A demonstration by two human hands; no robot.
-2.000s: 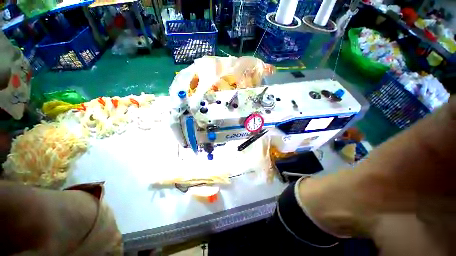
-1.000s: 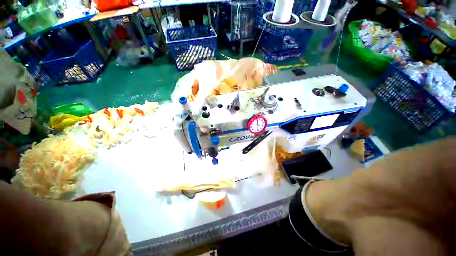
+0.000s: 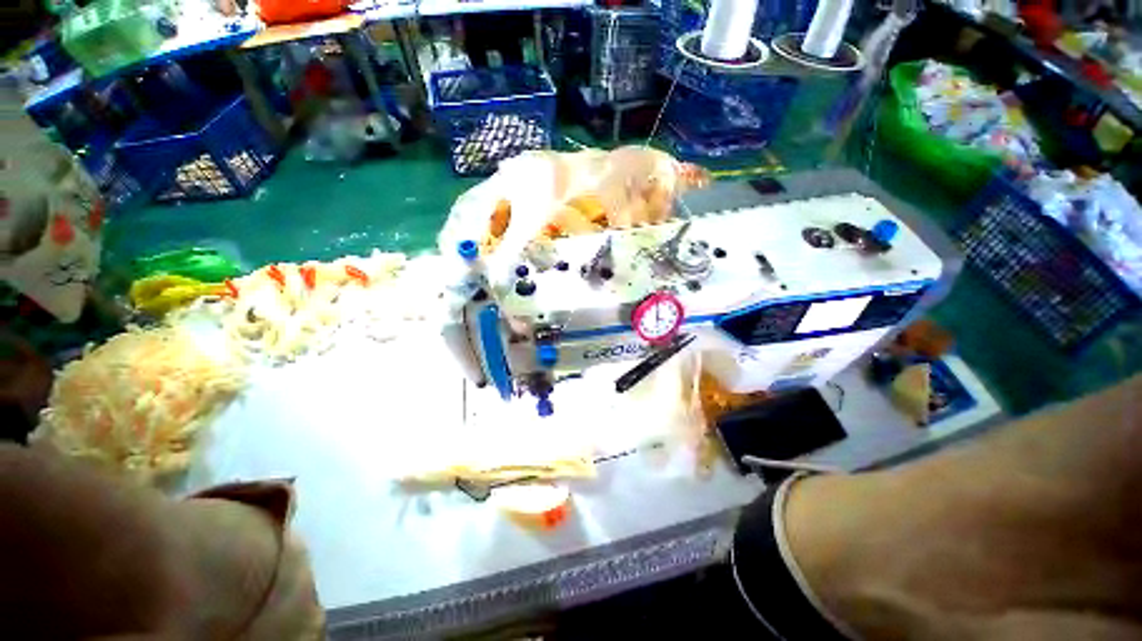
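Neither of my hands shows. Only bare forearms fill the lower left and lower right, large and cut off by the edge, the right one with a black band. A thin cream strip lies flat on the white tabletop, near its front edge. A small dark metal shape, perhaps snips, lies against it. Just in front lies a pale rounded piece with an orange spot. The white sewing machine stands behind them; its needle area is washed out by glare.
A tangled cream-peach heap lies at the left, with cream bunches with orange spots behind it. A black phone lies right of the needle. Slim black tweezers are on the machine front. A clear bag is behind the machine head.
The view has shifted a little, so the table and machine appear slightly farther right. The strip, metal shape and pale piece keep their places on the table.
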